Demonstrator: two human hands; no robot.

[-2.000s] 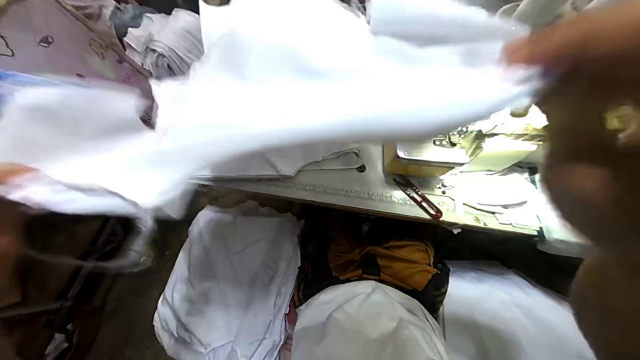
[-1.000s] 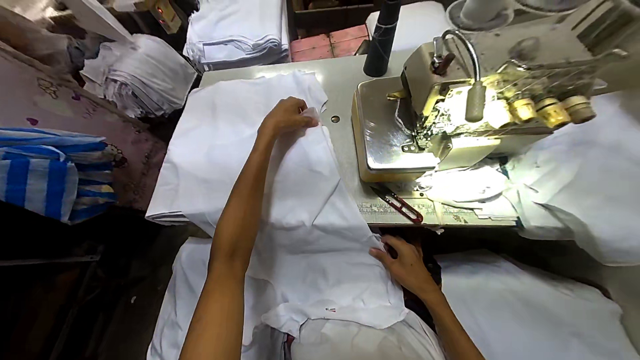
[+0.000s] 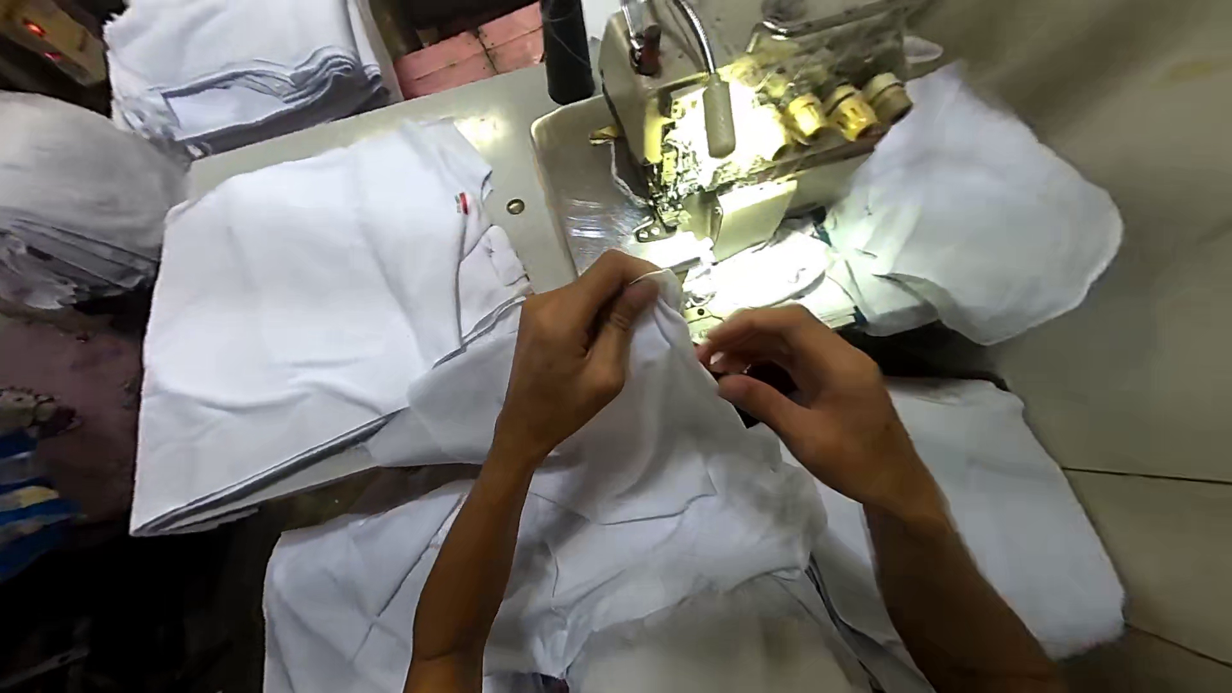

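Observation:
My left hand [image 3: 582, 351] pinches the top edge of a white fabric piece [image 3: 664, 452], which hangs down over my lap. Close by on the right, my right hand [image 3: 818, 404] is at the same piece's edge with thumb and fingers curved; whether it grips the cloth is hard to tell. Beyond both hands stands a lit overlock sewing machine [image 3: 693, 144]. A stack of white cut fabric [image 3: 298, 289] lies on the table to the left, a small red mark near its right side.
More folded white fabric [image 3: 241, 67] sits at the back left, beside a white cloth bundle [image 3: 87, 183]. A black thread cone [image 3: 566, 58] stands left of the machine. White cloth [image 3: 982, 212] drapes right of it, and another white pile [image 3: 991, 510] lies lower right.
My left hand has left the table stack and now holds a fabric edge before the machine. My right hand has moved up near it. The view has shifted closer to the machine.

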